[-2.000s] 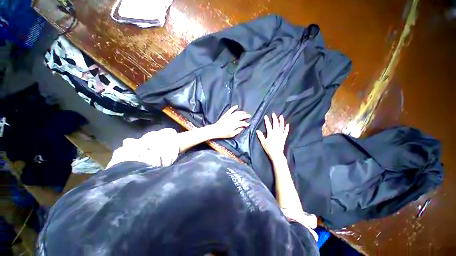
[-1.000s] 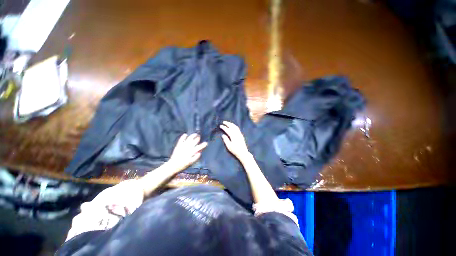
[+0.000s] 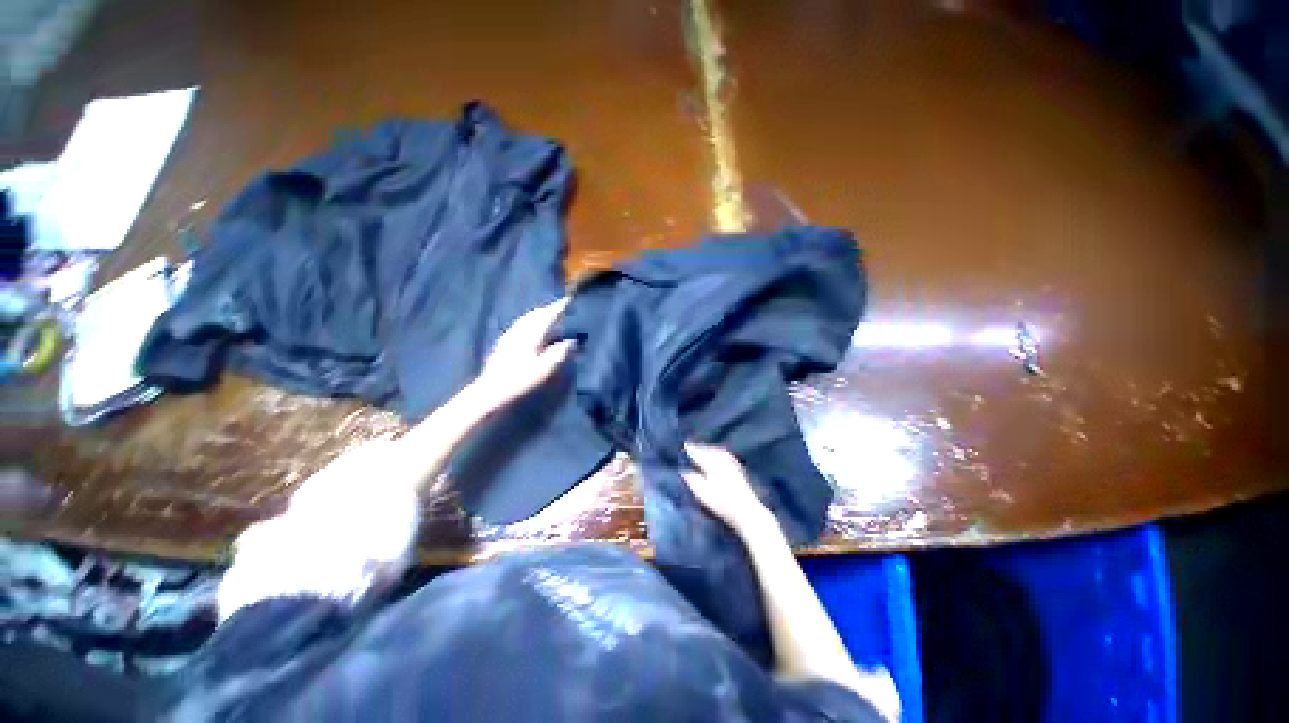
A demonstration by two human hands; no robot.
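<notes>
A dark grey-blue jacket (image 3: pixel 354 269) lies crumpled on the left part of the table, its collar at the top and a sleeve out to the left. A second dark jacket (image 3: pixel 749 304) lies bunched to its right, in front of me. My left hand (image 3: pixel 526 353) is at the left edge of the second jacket, its fingertips partly hidden by the cloth. My right hand (image 3: pixel 721 483) grips the lower part of the second jacket near the table's front edge. The picture is blurred, so fine details of zips do not show.
The glossy brown table (image 3: pixel 990 240) has a yellowish seam (image 3: pixel 721 127) across it. White papers (image 3: pixel 127 156) and a yellow roll (image 3: pixel 38 346) are at the left. Blue crates (image 3: pixel 1089 622) stand below the front edge at the right. A patterned bundle (image 3: pixel 85 607) is at the lower left.
The first jacket is shifted left and more crumpled. My hands have left its front and are on the second jacket, which is pulled nearer and bunched differently. The view has also shifted.
</notes>
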